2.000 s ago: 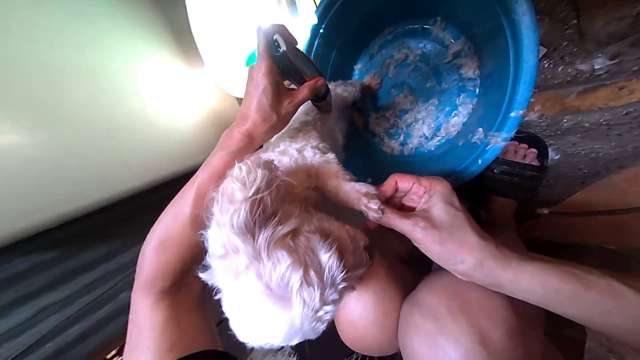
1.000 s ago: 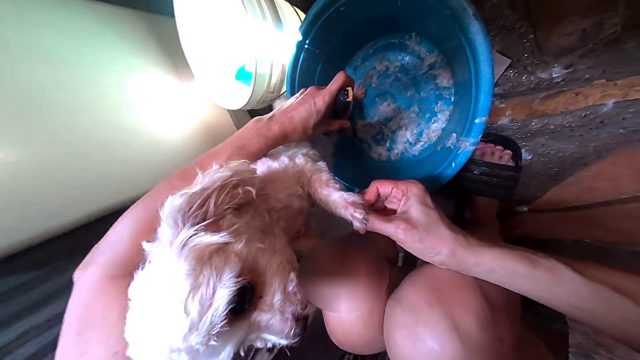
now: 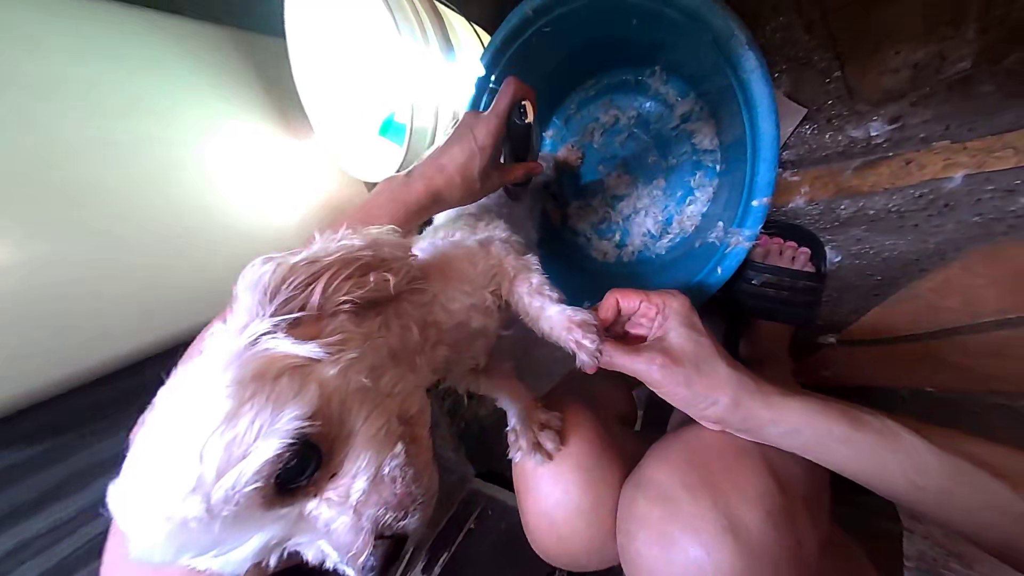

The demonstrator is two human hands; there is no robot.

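Note:
A white and cream curly-haired dog [image 3: 360,320] is upright between my arms, its face turned down at the lower left. My left hand [image 3: 488,148] reaches around behind the dog and is closed on a black handheld tool, apparently a hair clipper [image 3: 522,132], near the dog's lower body; its working end is hidden. My right hand [image 3: 664,344] pinches the dog's front paw [image 3: 578,334] between thumb and fingers. The other front paw [image 3: 534,432] rests on my knee [image 3: 572,488]. Past the paws stands a blue plastic basin [image 3: 756,120] with cut hair [image 3: 648,212] inside.
A white bucket [image 3: 408,88] lies against the basin's left side, in strong glare. A pale smooth surface [image 3: 120,176] fills the upper left. My foot in a black sandal [image 3: 780,276] is right of the basin. Loose hair is scattered on the dark floor [image 3: 880,216].
The dog's head has moved left and turned, so that an eye and its muzzle now show. My left hand has turned the black tool, which pointed down and right earlier.

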